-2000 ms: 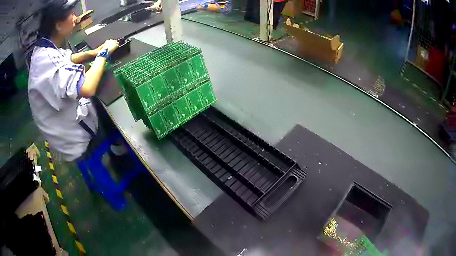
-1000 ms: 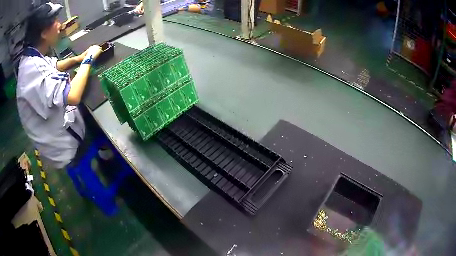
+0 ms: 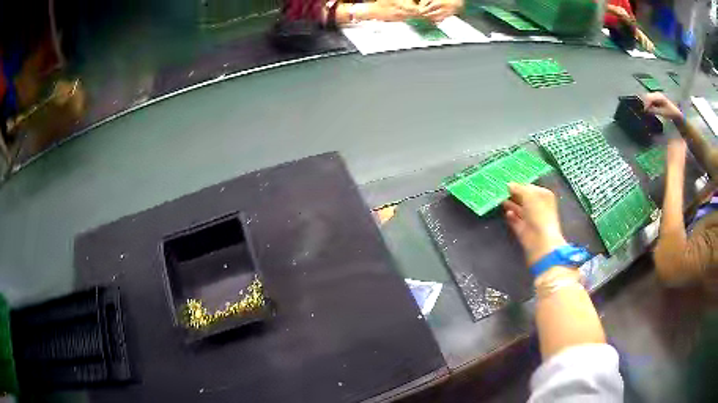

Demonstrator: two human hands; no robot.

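Observation:
My right hand, with a blue wrist strap, reaches forward on the right. Its fingers pinch the near edge of a green PCB panel at the far end of the small dark mat. More green board shows just behind that panel; whether the panel is lifted off is unclear. A row of overlapping PCB panels lies to the right. My left hand is out of the picture.
The black parts bin with gold pieces stands on the large black mat. The black slotted rack is at the left edge. A whitish scrap lies between the mats. Other workers' hands and panels are beyond.
The view has swung right. The bin and rack now show at the left, and the panel stack is mostly out of view. My right hand has come into view at a panel.

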